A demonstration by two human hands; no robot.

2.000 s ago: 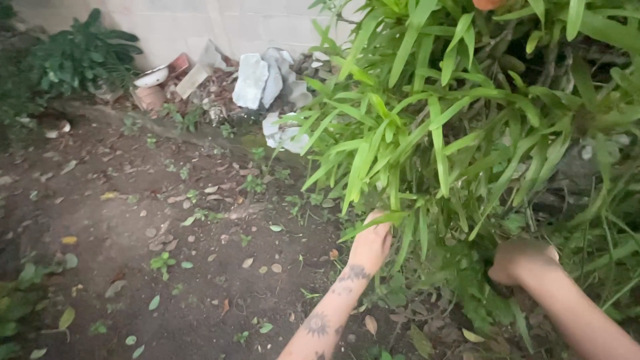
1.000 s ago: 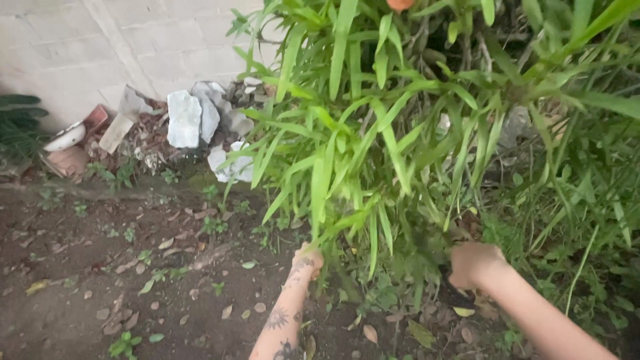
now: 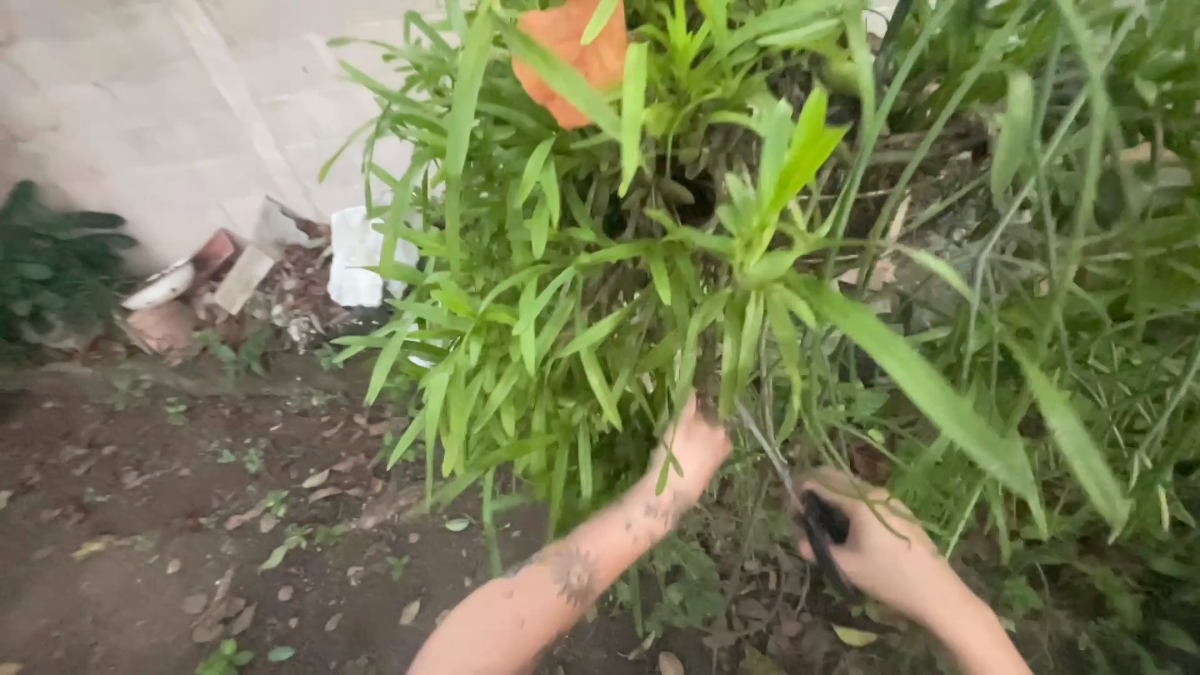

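A large clump of long green strap-like leaves [image 3: 525, 328] fills the middle of the head view. My left hand [image 3: 696, 448] is closed at the clump's lower stems, with its fingertips partly hidden by foliage. Just to its right, my right hand [image 3: 867, 539] grips the black handles of a pair of scissors [image 3: 827, 525]. Their metal blades point up and left, toward the stems beside my left hand. Whether the blades touch a stem is unclear.
A pale block wall [image 3: 141, 112] stands at the back left. Along its foot lie a white stone slab [image 3: 356, 258], broken bricks [image 3: 217, 253] and a shallow dish [image 3: 159, 286]. An orange leaf [image 3: 572, 61] hangs in the foliage. Thin grassy blades [image 3: 1078, 281] crowd the right.
My left hand has shifted from the clump's lower left edge to the stems near my right hand. The scissors now show plainly in my right hand. The view has moved closer to the plant.
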